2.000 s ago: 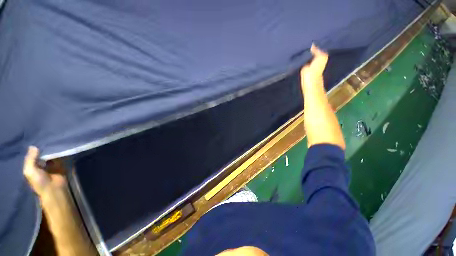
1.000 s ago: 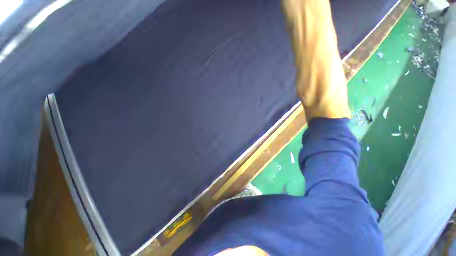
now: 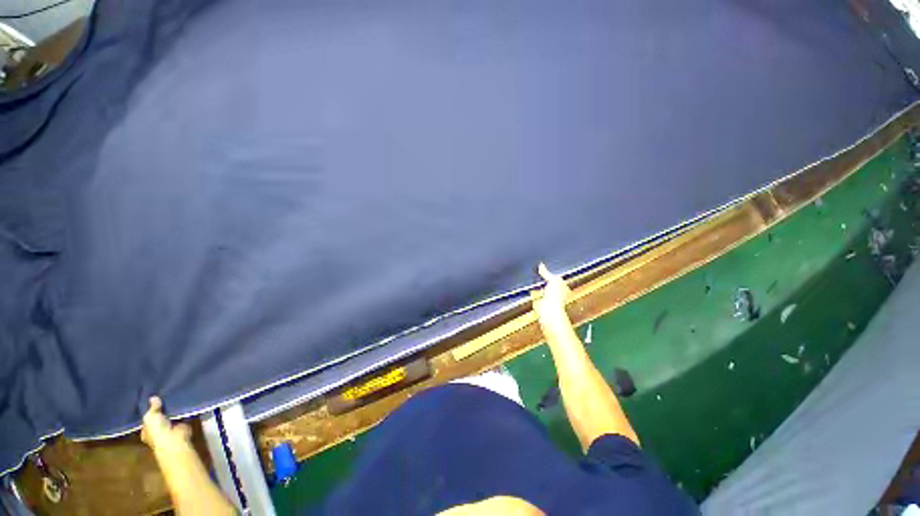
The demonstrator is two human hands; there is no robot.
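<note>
The navy fabric ply (image 3: 404,151) covers the table and hides most of the stacked cloth below. Its thin whitish edge runs along the table's near side. My left hand (image 3: 161,428) grips this edge at the lower left, just left of the end rail (image 3: 238,459). My right hand (image 3: 550,292) grips the edge near the middle, above the wooden ledge. Between my hands the ply's edge lies slightly back from the lower cloth's edge, which shows as a pale strip. The fingers of both hands are partly hidden by the cloth.
A yellow-and-black item (image 3: 375,385) and a long yellowish strip (image 3: 494,336) lie on the ledge. A blue clamp (image 3: 283,462) is beside the rail. Small metal loops (image 3: 52,488) lie at the table corner. Scraps litter the green floor (image 3: 696,353). Light blue cloth (image 3: 837,403) hangs at right.
The ply was raised and folded back, baring the lower cloth and the rail; now it lies over them near the table's edge. Both my hands are back in view, gripping its edge.
</note>
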